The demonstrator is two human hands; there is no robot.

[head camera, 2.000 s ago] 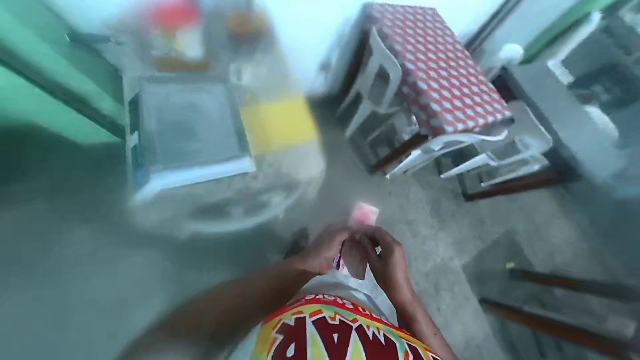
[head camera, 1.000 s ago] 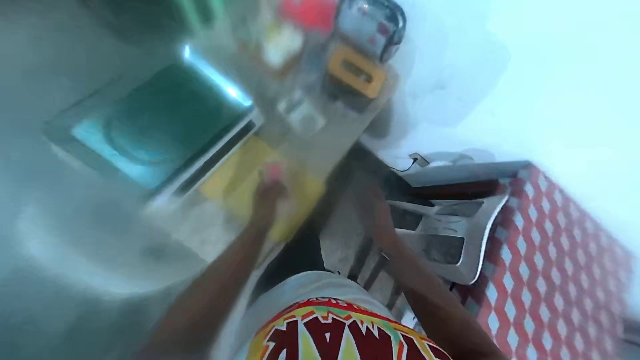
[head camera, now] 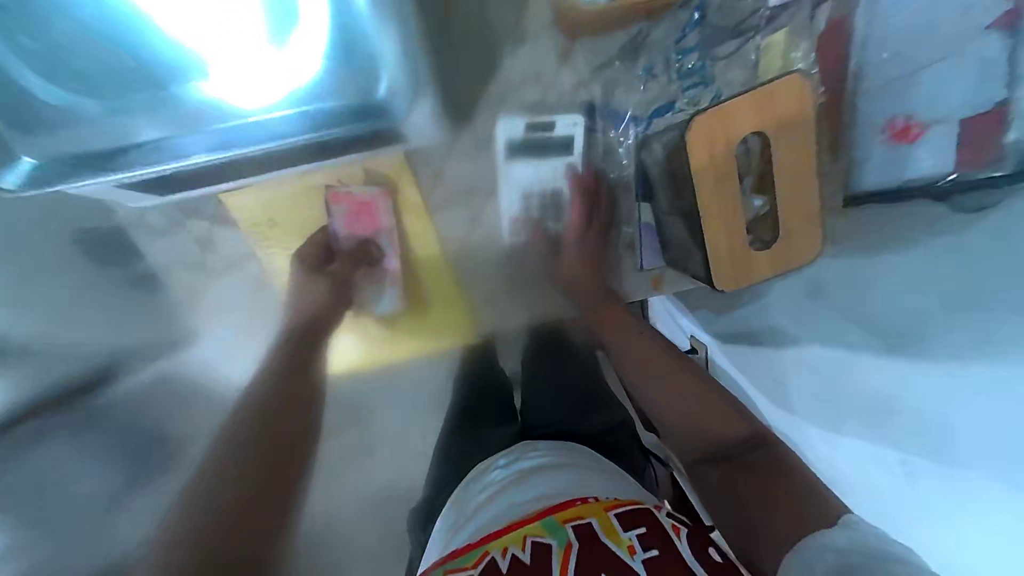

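Observation:
My left hand (head camera: 332, 276) grips a pink and white slip, perhaps a banknote or a small stack (head camera: 364, 232), with the thumb on top. It is held over a yellow sheet or envelope (head camera: 424, 296) on the table. My right hand (head camera: 580, 236) is blurred, its fingers over the lower right part of a white calculator (head camera: 540, 164). Whether the fingertips touch the keys cannot be told. Nothing shows in the right hand. Right of it stands a tissue box with a wooden top (head camera: 716, 192) and dark sides.
A shiny metal tray or lid (head camera: 320, 120) lies at the upper left. Clear plastic packaging (head camera: 640, 88) lies behind the tissue box. A clear container with red and white contents (head camera: 928, 104) is at the upper right. The table's near edge runs before my legs; a white wall is at right.
The view has swung from the floor and a checked tablecloth to this table. Two seconds ago both hands were together at the pink slip; now they are apart, the right one at the calculator.

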